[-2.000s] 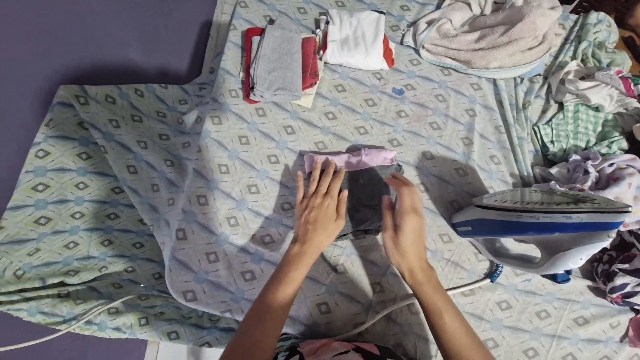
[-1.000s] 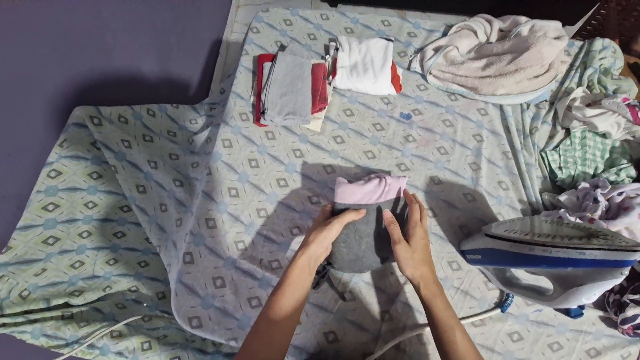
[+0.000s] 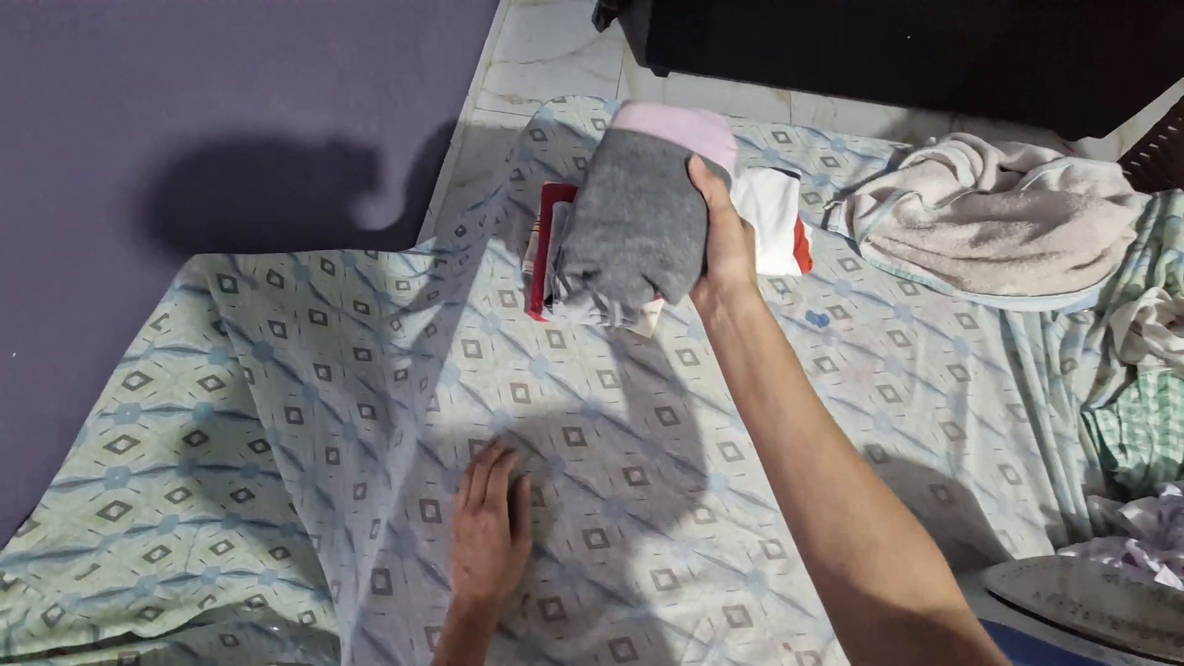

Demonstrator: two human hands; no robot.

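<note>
My right hand (image 3: 726,240) grips a folded dark grey garment with a pink band (image 3: 643,203) by its right edge, thumb on top. The bundle is over a stack of folded clothes (image 3: 553,231), whose red and light grey edges show at the left and below; whether it touches them I cannot tell. Just right of it lies a folded white and red cloth (image 3: 768,222). My left hand (image 3: 490,518) is low in the middle, over the patterned sheet (image 3: 573,481), holding nothing, fingers slightly bent.
A clothes iron (image 3: 1091,601), cut off by the frame, is at the lower right. A crumpled beige towel (image 3: 999,217) lies at the upper right, with rumpled clothes (image 3: 1147,425) below it. A dark piece of furniture (image 3: 879,55) stands beyond the sheet, and a purple wall or surface is at left.
My right hand has carried the grey and pink bundle from the middle of the sheet up to the folded stack. My left hand has let go of it and moved left. The view has shifted.
</note>
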